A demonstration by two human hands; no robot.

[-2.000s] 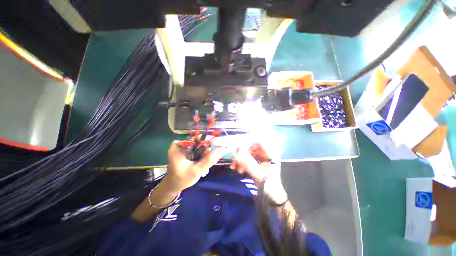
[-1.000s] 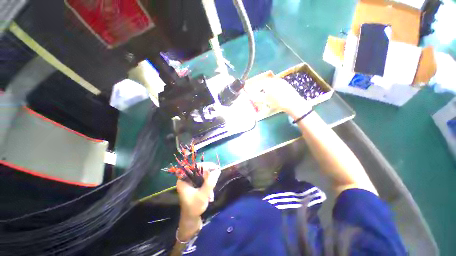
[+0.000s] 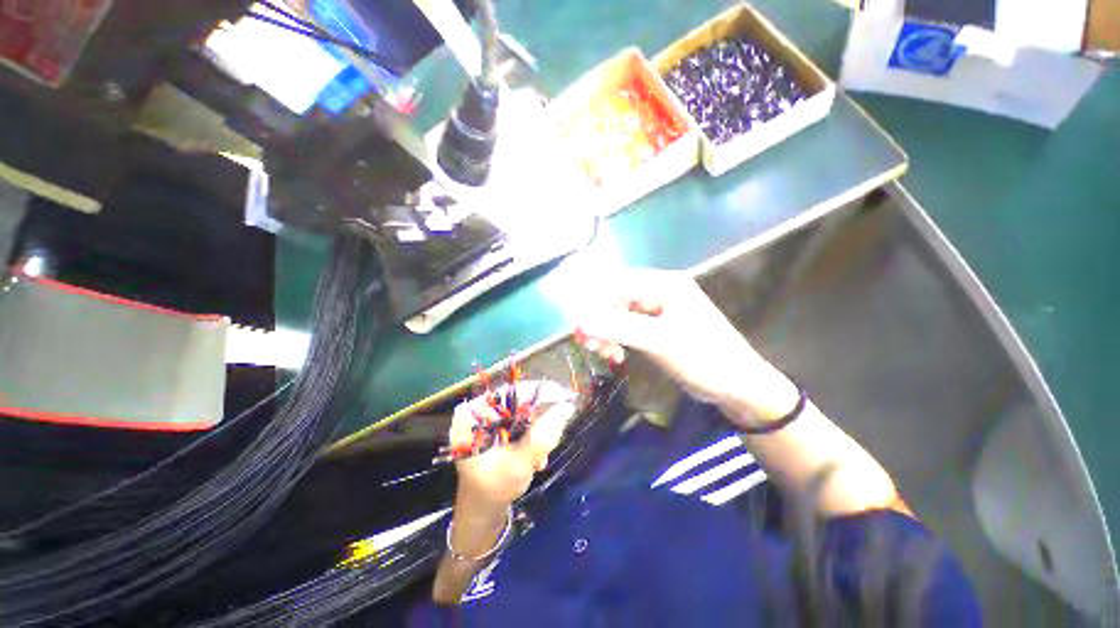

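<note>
My left hand (image 3: 500, 444) is closed round a bunch of black cables whose ends (image 3: 506, 411) carry small red terminals and fan out above the fist. My right hand (image 3: 657, 325) is at the table edge, right of the bunch, with small red terminals (image 3: 602, 347) at its fingertips. The dark crimping machine (image 3: 424, 239) stands beyond my hands at upper left. Its front parts are partly washed out by glare.
An open box of orange-red terminals (image 3: 633, 129) and a box of dark terminals (image 3: 737, 92) stand right of the machine. Black hanging cables (image 3: 283, 436) curve down at left. A black lamp head (image 3: 469, 133) is beside the glare. A white-and-blue carton (image 3: 970, 61) is at upper right.
My right hand has come back from the terminal boxes to near the left hand and now shows red terminals at its fingertips. The left hand still holds the bunch. The view has shifted.
</note>
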